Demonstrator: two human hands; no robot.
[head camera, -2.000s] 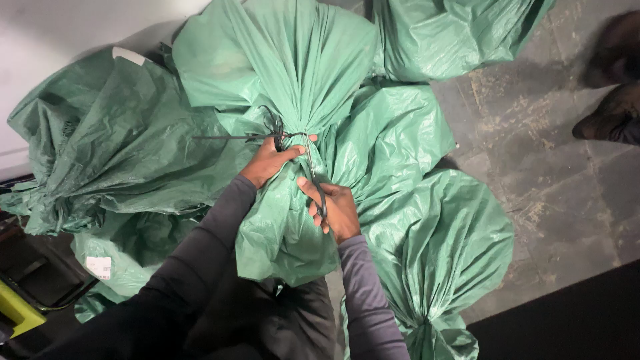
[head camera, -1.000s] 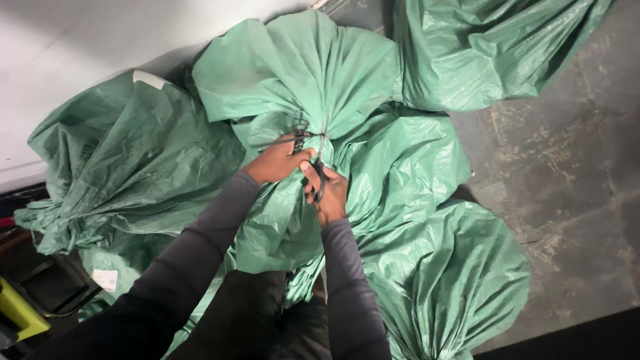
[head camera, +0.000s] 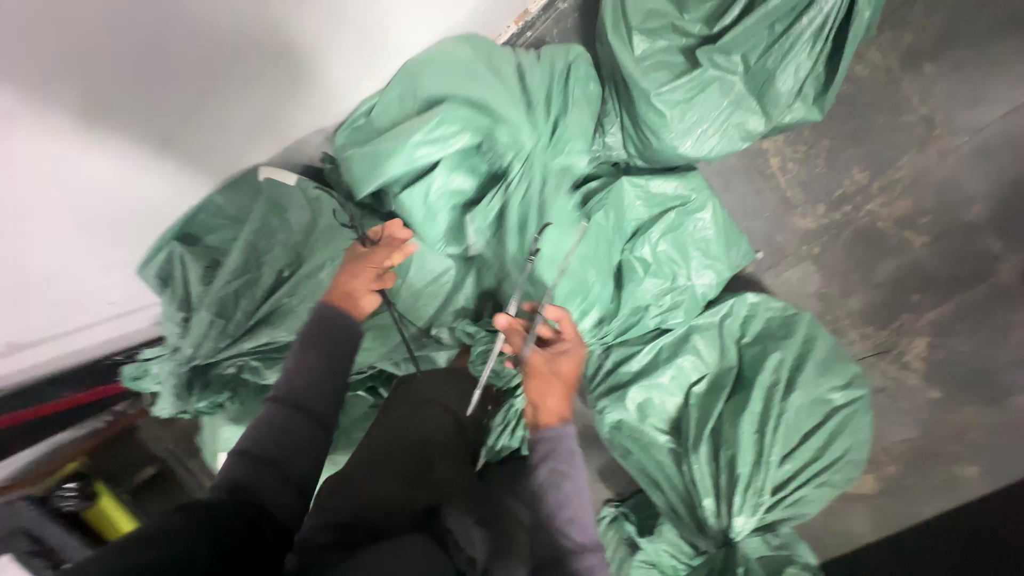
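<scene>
My left hand (head camera: 372, 268) is closed on a dark cord (head camera: 398, 328), which trails below it and has loose tangled ends above. Thin, dark and silvery strips (head camera: 512, 308), blurred, are in my right hand (head camera: 550, 356); whether they are ties or a tool I cannot tell. Behind both hands lies a large green plastic sack (head camera: 512, 136), its top loose and folded. Another green sack (head camera: 240, 264) is beside my left hand, and one more (head camera: 656, 240) is to the right of my right hand.
A tied green sack (head camera: 744, 408) sits at the lower right, and another sack (head camera: 720, 72) at the top right. A white wall (head camera: 144, 96) borders the left. Grey floor (head camera: 920, 240) shows at the right. A yellow-green object (head camera: 108, 508) is among dark things at the lower left.
My hands have moved apart, from the gathered neck of the middle sack. The dark cord that was around that neck is now in my left hand, and the sack's folds have loosened.
</scene>
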